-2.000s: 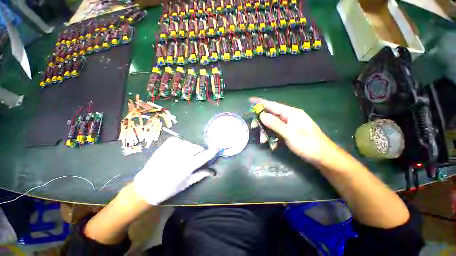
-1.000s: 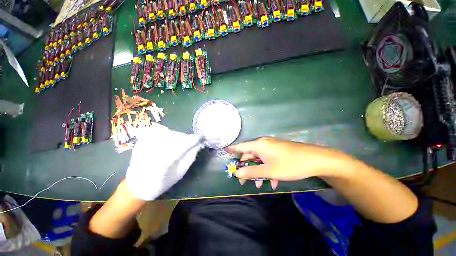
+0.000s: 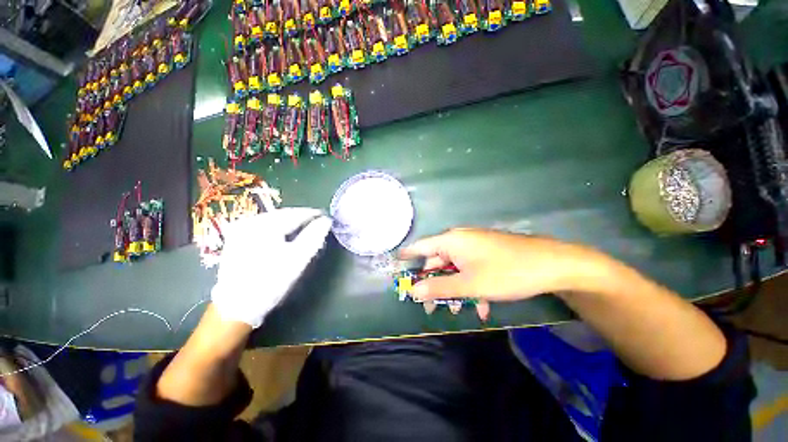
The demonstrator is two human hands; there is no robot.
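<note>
My right hand (image 3: 475, 268), bare, holds a green circuit board (image 3: 405, 286) with a yellow block at its left end, low over the bench front; my fingers cover much of it. My left hand (image 3: 263, 263), in a white glove, has its fingertips at the left rim of the round dish (image 3: 373, 213) of white paste. A faint bluish thing shows at these fingertips; whether they grip an applicator I cannot tell. A loose pile of copper-coloured and pale strips (image 3: 226, 200) lies left of the dish, partly behind the glove.
Rows of boards (image 3: 294, 56) lie at the back, some on a black mat (image 3: 484, 86). More boards (image 3: 138, 231) lie on the left mat (image 3: 160, 164). A yellow-green cup (image 3: 648, 198) and black fan (image 3: 674, 82) stand right. A white wire (image 3: 108, 313) curves across the left front.
My right hand has brought the board from right of the dish down to its near side. My left hand has moved from the dish's near edge to its left rim. The view has shifted.
</note>
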